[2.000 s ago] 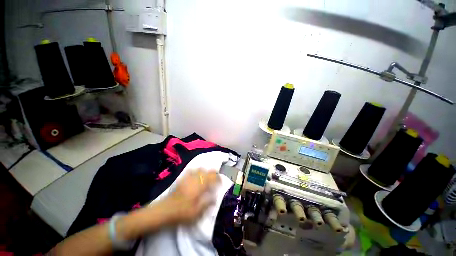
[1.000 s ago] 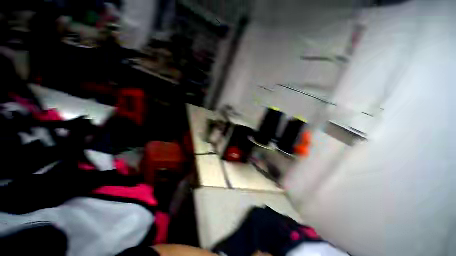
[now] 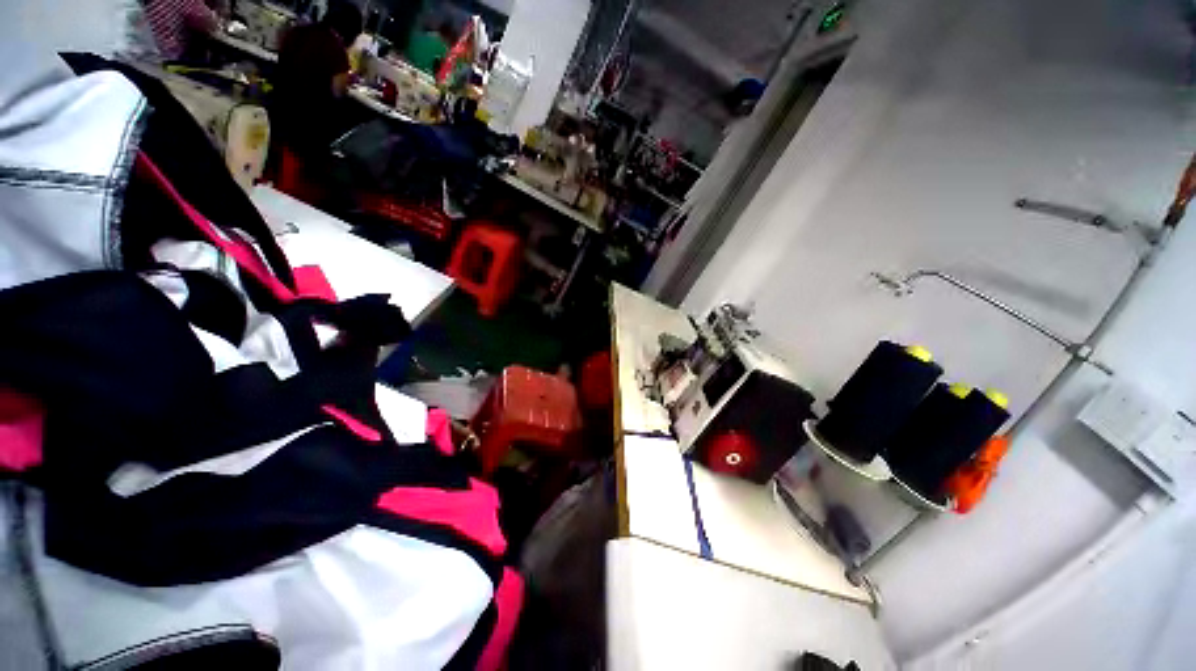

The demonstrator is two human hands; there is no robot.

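Observation:
A large heap of black, white and pink garment pieces (image 3: 249, 485) fills the left side, nearest in front of me. White panels with dark seams show at its upper left and lower part. Bright pink strips (image 3: 453, 509) show along its right side. Neither of my hands is in the picture. A small dark piece (image 3: 826, 662) is cut off by the bottom edge on the pale machine table (image 3: 735, 607).
A second sewing machine (image 3: 745, 406) stands on the table beyond. Black thread cones (image 3: 876, 396) and an orange object (image 3: 977, 475) are near the wall. Red stools (image 3: 530, 409) stand between tables. People (image 3: 312, 98) sit at machines in the back.
The view has swung left from the overlock machine to the garment heap, which now looks larger and sharper. The hand and forearm seen earlier have left the picture.

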